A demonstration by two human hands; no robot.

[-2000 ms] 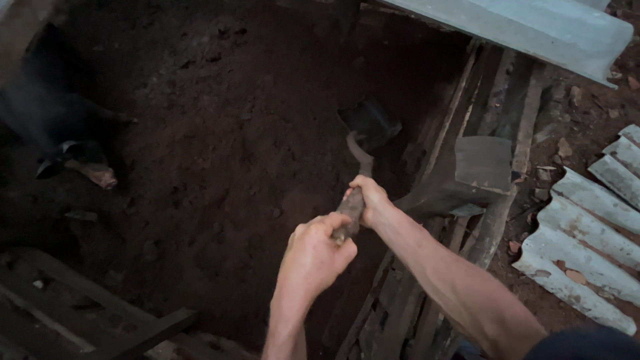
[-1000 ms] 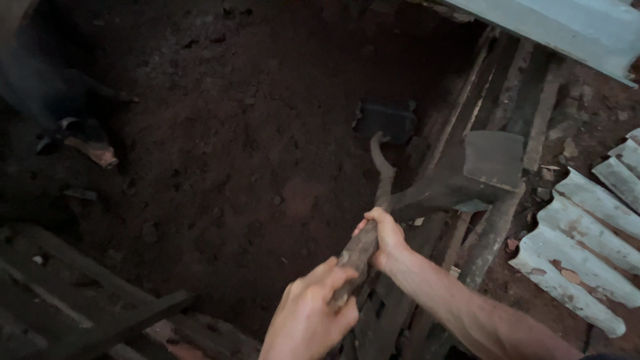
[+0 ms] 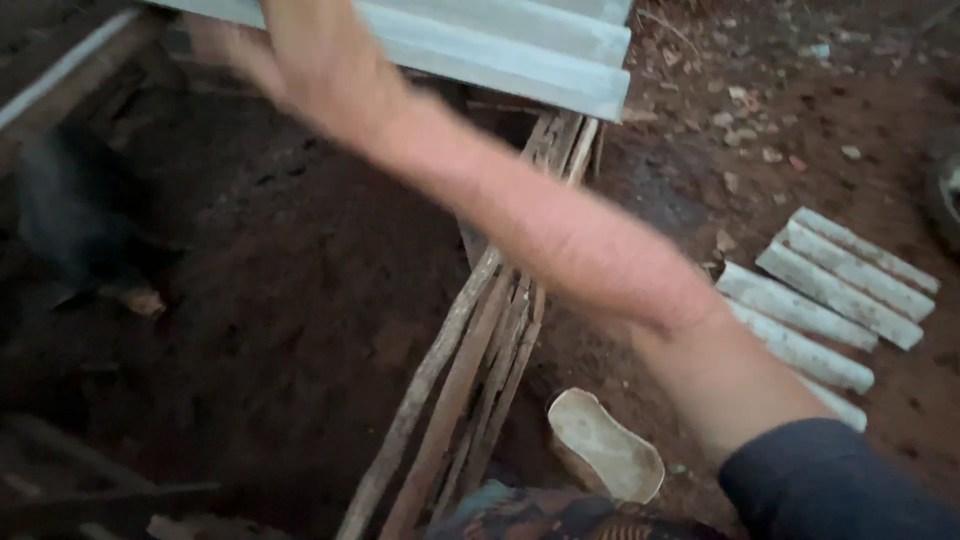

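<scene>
My right forearm crosses the view from the lower right to the upper left, bare below a dark sleeve. My right hand (image 3: 300,37) is blurred and partly cut off by the top edge, in front of a pale corrugated roofing sheet (image 3: 495,52). Whether its fingers hold anything cannot be made out. No left hand can be told apart in this view. The wooden-handled tool of the earlier views does not show. A dark pig (image 3: 82,210) with a pale snout stands at the left on the dark soil of the pen.
A fence of rough wooden poles (image 3: 450,360) runs beneath my forearm. Right of it, a pale elongated basin (image 3: 611,446) lies near the bottom, and corrugated sheet pieces (image 3: 847,277) lie on the reddish ground. Dim boards (image 3: 82,457) stand at lower left; a beam (image 3: 67,67) is at upper left.
Both hands were on the tool's wooden handle; now the tool is out of sight. My right arm has reached up and across to the upper left. The view has shifted, showing more ground right of the fence.
</scene>
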